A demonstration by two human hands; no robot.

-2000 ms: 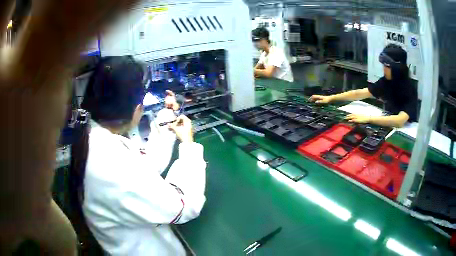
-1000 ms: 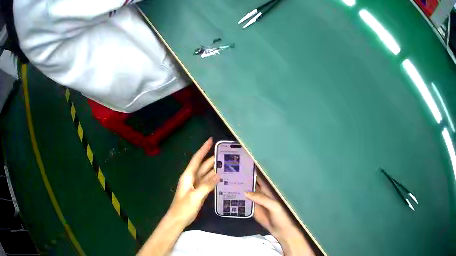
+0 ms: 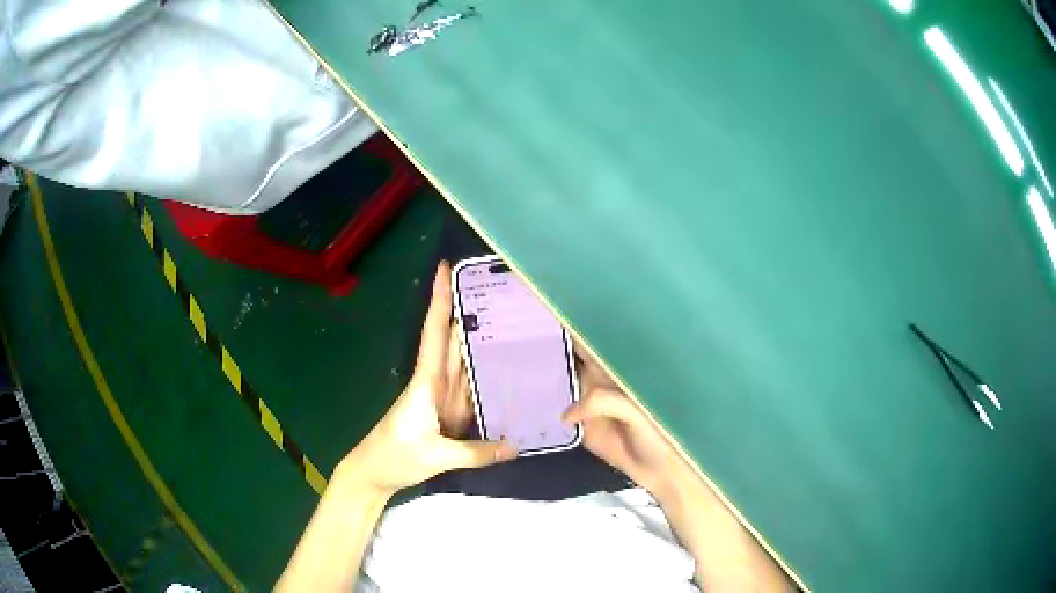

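Observation:
A smartphone [image 3: 521, 376] with a pale edge and a lit pinkish screen is upright in view, just below the bench edge. My left hand [image 3: 411, 429] holds it along its left side, with the thumb across the lower left corner. My right hand [image 3: 620, 429] is at its lower right side, with a fingertip at the screen edge; part of this hand is hidden by the bench edge. Black tweezers with pale tips [image 3: 952, 373] lie on the green mat at the right.
The green bench [image 3: 695, 197] runs diagonally from upper left to lower right. A small dark and silvery cluster [image 3: 417, 33] lies near its top left. A person's white sleeve [image 3: 174, 104] and a red stool [image 3: 278, 243] are at the left, above a green floor with a black-yellow line [image 3: 232, 371].
The view has shifted, and the upper tweezers are out of it. The phone screen shows a plainer page. My left hand has closed around the phone's side, its thumb now low on the phone.

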